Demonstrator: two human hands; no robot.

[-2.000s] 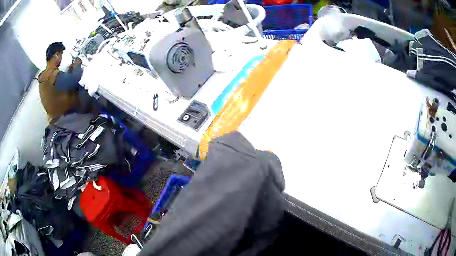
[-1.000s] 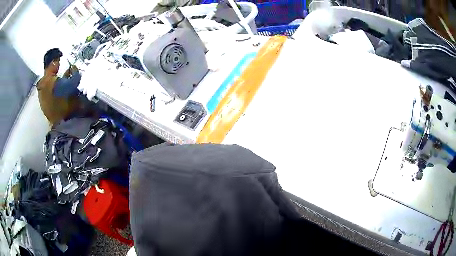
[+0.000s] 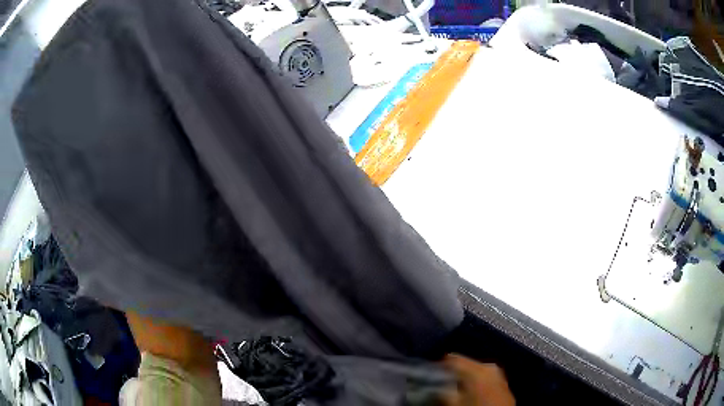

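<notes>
A large dark grey garment [image 3: 262, 182] is raised and spread over the left and middle of the view, in front of the white table. My left hand is hidden behind or inside the cloth; only its wrist and lower arm [image 3: 171, 339] show below the garment's lower left edge. My right hand [image 3: 480, 382] is at the bottom centre, partly cut off by the picture's edge, with its fingers closed on the garment's lower edge. The sewing machine head [image 3: 702, 190] is at the right, with its presser foot [image 3: 675, 250] over the pale plate.
Red-handled scissors [image 3: 702, 381] lie at the lower right. Orange tape [image 3: 421, 111] and blue tape [image 3: 389, 107] cross the table. A grey machine housing [image 3: 310, 63] stands behind the cloth. Dark striped pieces [image 3: 695, 87] lie at the upper right. Dark cloth [image 3: 274, 369] lies below.
The grey garment has moved up and left, now covering the person and the red stool. My left wrist and right hand have come into view at the bottom.
</notes>
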